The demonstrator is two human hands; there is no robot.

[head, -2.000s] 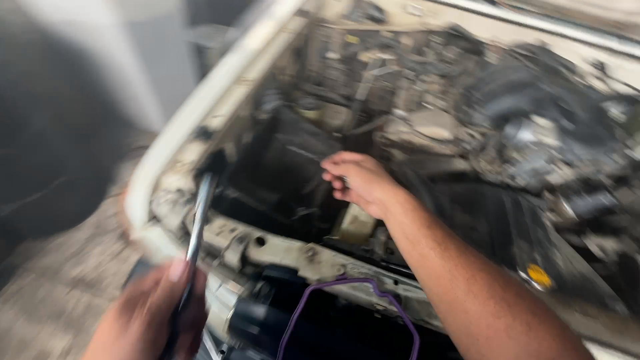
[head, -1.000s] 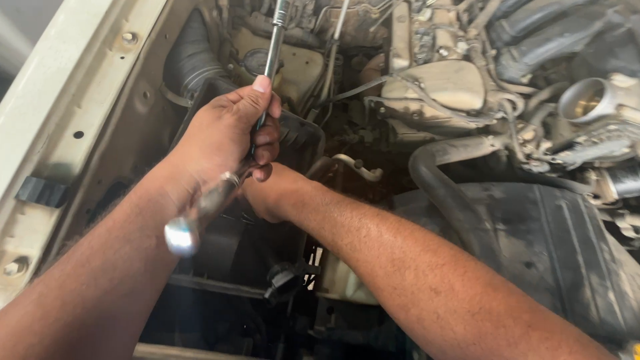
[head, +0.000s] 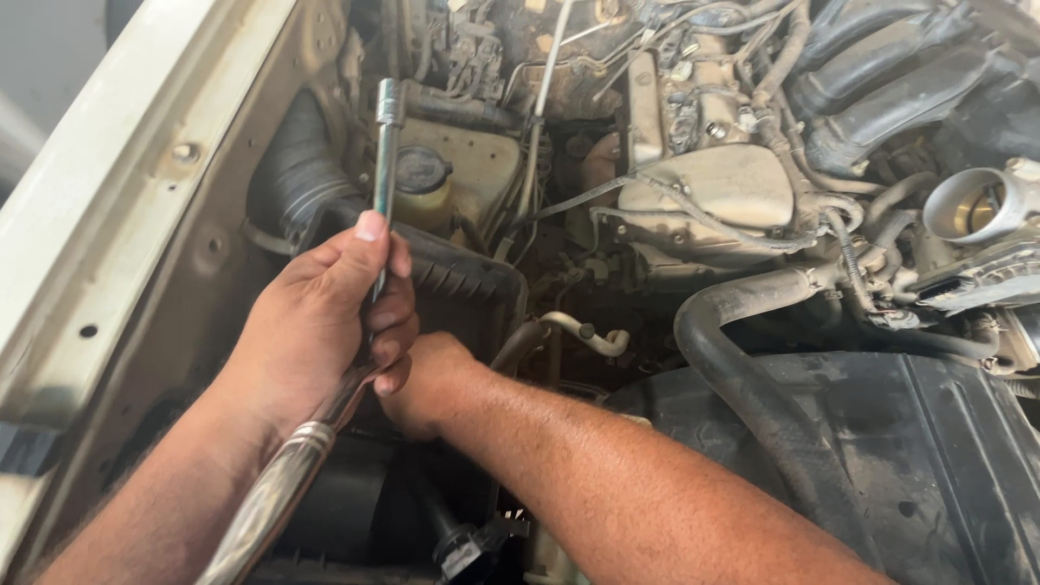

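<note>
My left hand [head: 325, 317] grips a long metal socket extension bar [head: 385, 175] with a socket at its upper end, and a shiny metal ratchet handle [head: 272, 496] runs down from under the fingers. How the two join is hidden by the hand. My right hand [head: 431, 382] reaches down just beside it, into the black plastic air filter housing [head: 463, 280]. Its fingers are hidden behind the left hand, so what they hold or touch does not show. A black electrical connector [head: 467, 552] lies below the hands.
A pale fender edge [head: 138, 162] runs along the left. Behind the housing stands a reservoir with a black cap [head: 422, 168]. To the right are a bent black hose [head: 731, 349], the engine cover [head: 707, 191], an open throttle body [head: 975, 207] and a black plastic shroud [head: 877, 431].
The view has come closer over the engine bay. My hands, apart two seconds ago, are now close together at the filter housing. The left hand still holds the tool.
</note>
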